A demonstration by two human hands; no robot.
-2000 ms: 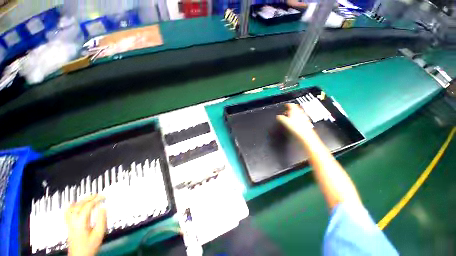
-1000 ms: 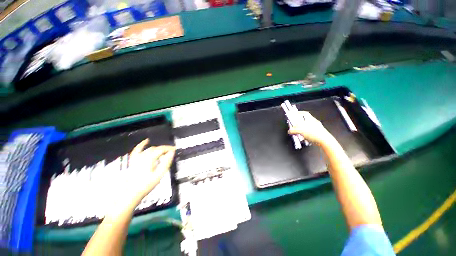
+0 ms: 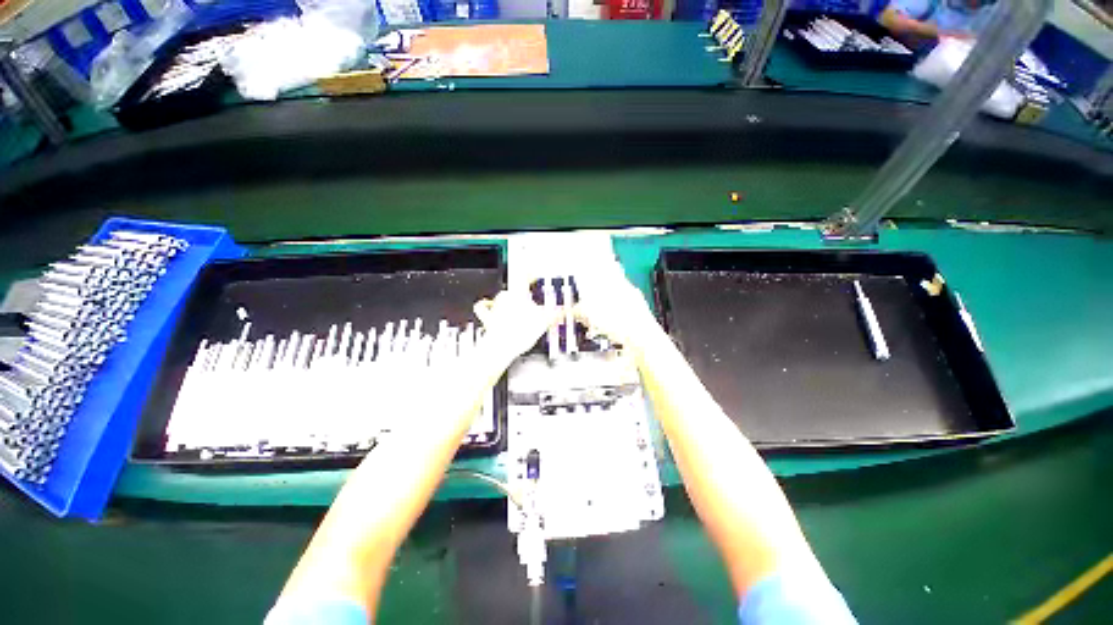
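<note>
The pale fixture (image 3: 586,470) stands upright in front of me, with black slotted holders across its far half. A few white pen-shaped units (image 3: 561,332) lie lengthwise over the holders. My left hand (image 3: 519,327) is at the left side of these units and my right hand (image 3: 616,315) is at their right side. Both hands touch or hold them; glare hides the fingers in part. The left black tray (image 3: 354,259) holds a dense row of white units. The right black tray (image 3: 769,421) holds a single white unit (image 3: 870,320).
A blue tray (image 3: 104,446) piled with grey-white units is at the far left. A metal post (image 3: 940,122) rises behind the right tray. Across the dark central channel (image 3: 488,147) are plastic bags (image 3: 299,55), an orange-brown board (image 3: 476,51) and a person's arm (image 3: 934,27).
My right hand has brought units from the right tray to the fixture. My left hand has moved right, from over the left tray to the fixture. The view has shifted.
</note>
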